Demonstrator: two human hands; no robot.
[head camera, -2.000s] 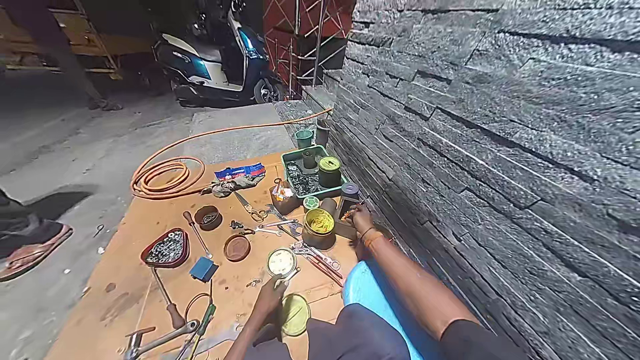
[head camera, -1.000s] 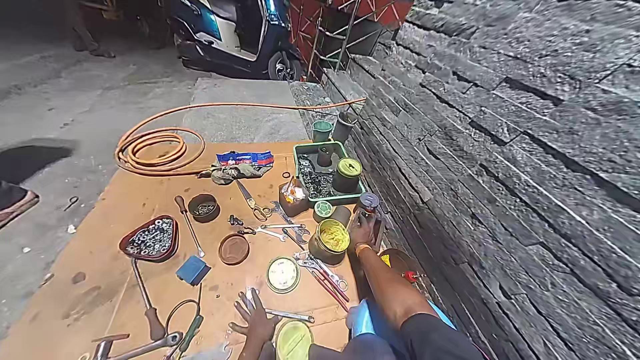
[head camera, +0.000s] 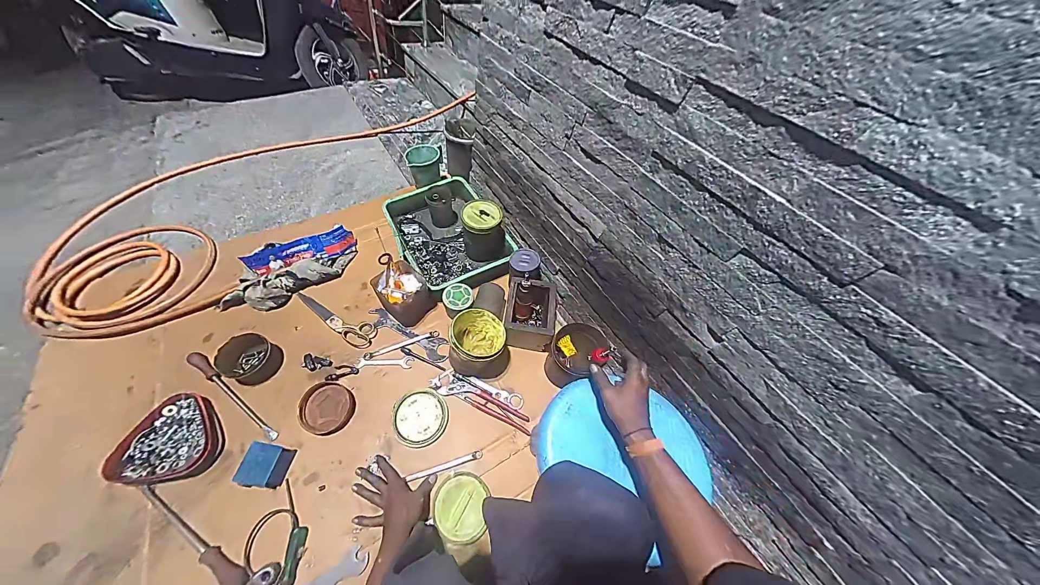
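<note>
My right hand (head camera: 624, 398) reaches to the near edge of a dark round container (head camera: 561, 370), its fingertips by a small red item (head camera: 600, 355); whether it grips that item cannot be told. A yellow piece (head camera: 566, 346) lies inside. My left hand (head camera: 396, 500), fingers spread and holding nothing, rests at the cardboard beside a wrench (head camera: 444, 466) and a yellow-green lidded container (head camera: 461, 508). A tub of yellow grease (head camera: 478, 334) stands behind, left of the dark container. A pale round lid (head camera: 420, 418) lies flat between the tub and my left hand. A blue plastic stool (head camera: 678, 439) sits beneath my right forearm.
A textured stone wall (head camera: 731, 244) runs along the right. On the cardboard (head camera: 268, 357) are scissors (head camera: 337, 323), a tray of washers (head camera: 166, 439), a blue block (head camera: 263, 465) and screwdrivers. Farther back are a green-rimmed parts tray (head camera: 436, 284), a coiled orange hose (head camera: 122, 280) and a parked scooter (head camera: 236, 49).
My left hand held the pale round lid two seconds ago; the lid now lies on the cardboard. My right hand has moved from the square box area to the dark round container. The view has shifted.
</note>
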